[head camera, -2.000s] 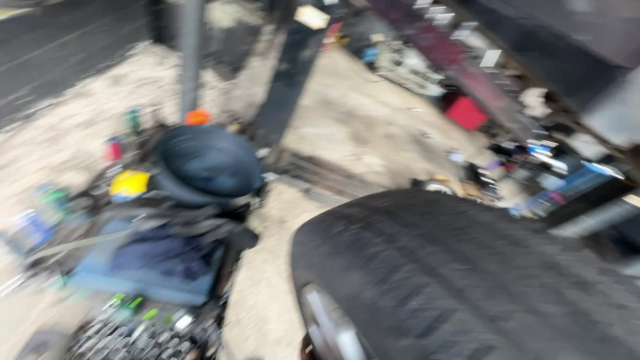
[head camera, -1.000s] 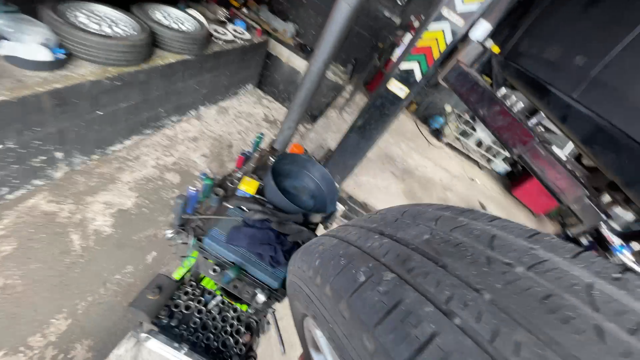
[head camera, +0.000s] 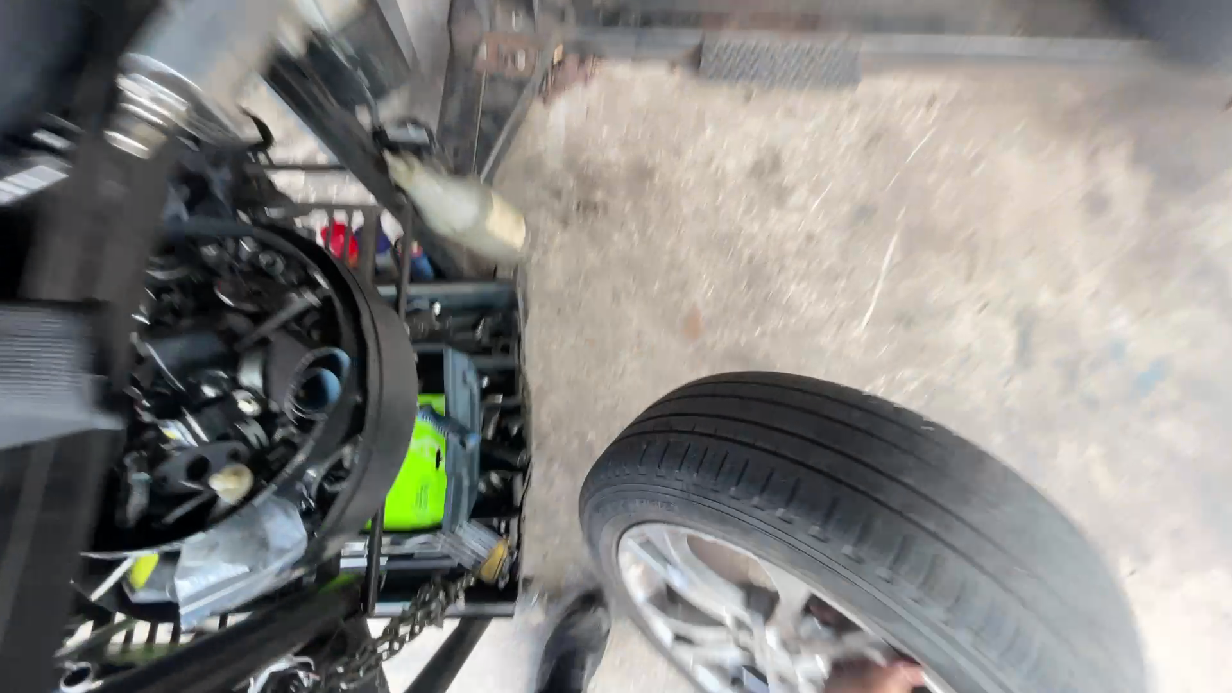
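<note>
Low in the view, part of my right hand (head camera: 876, 677) shows blurred at the silver spokes of a car wheel (head camera: 866, 481), its fingers against the rim; the frame edge cuts off the rest. The wheel's black tyre is tilted, tread towards me. My left hand is not in view. To the left, a round black tub (head camera: 390, 385) holds many loose metal parts. Beside it a bright green item (head camera: 419, 476) lies in a rack of tools.
A pale bottle-like container (head camera: 462, 212) lies above the rack. A metal chain (head camera: 414, 616) hangs below it. A dark shoe (head camera: 576, 643) stands left of the wheel on the stained concrete floor (head camera: 751, 241). A dark metal frame (head camera: 780, 58) runs along the top.
The view has swung strongly, and the wheel has stayed at its lower right. The round tub and tool rack now appear at the left. The hand at the spokes has come into view.
</note>
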